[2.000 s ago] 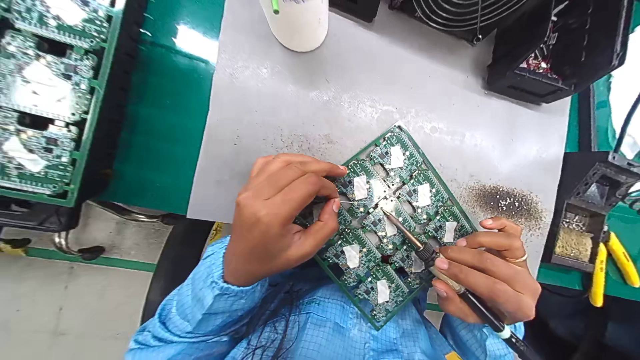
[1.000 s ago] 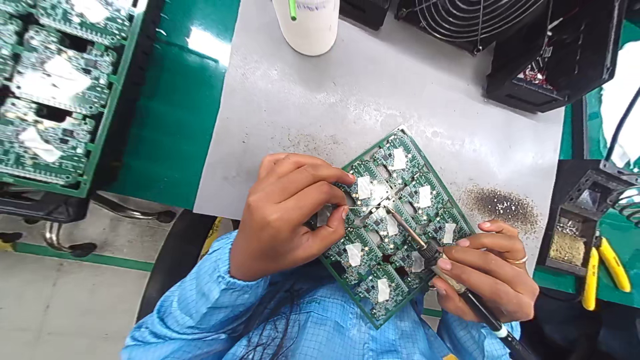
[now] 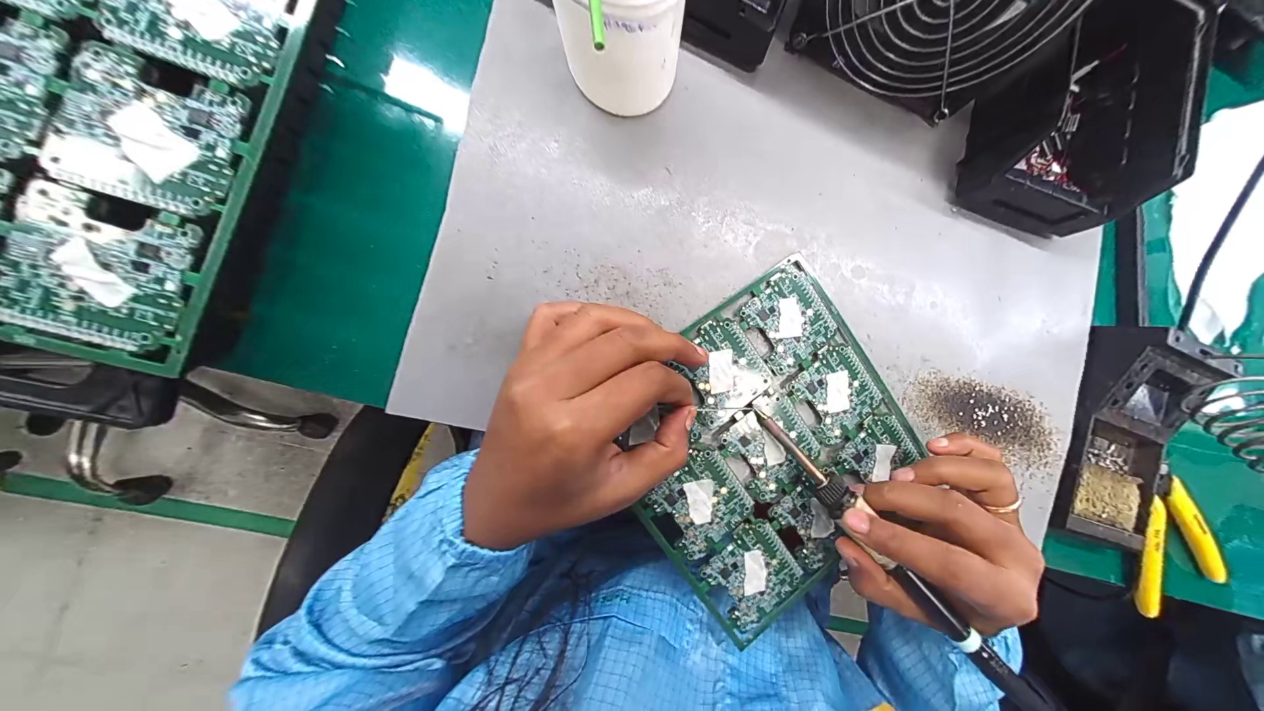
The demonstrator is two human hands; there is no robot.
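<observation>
A green panel of circuit boards [image 3: 706,583] with pieces of white tape lies tilted at the edge of the grey mat, in front of my body. My right hand [image 3: 948,538] grips a soldering iron [image 3: 834,492], its tip touching or just above the middle of the panel. Between the thumb and fingers of my left hand [image 3: 592,425] is a thin solder wire [image 3: 726,408], whose end reaches close to the iron's tip. The left hand's forefinger is at the panel's upper left edge.
A rack of circuit boards [image 3: 188,286] stands at left. Behind the panel are a white cup [image 3: 627,59], a fan with a wire guard [image 3: 948,39] and a black bin [image 3: 1076,148]. At right sit a soldering iron stand with sponge [image 3: 1106,494], yellow-handled pliers [image 3: 1150,563] and dark debris [image 3: 987,415].
The iron's tip and the wire have shifted slightly over the middle of the panel. Both hands keep their holds.
</observation>
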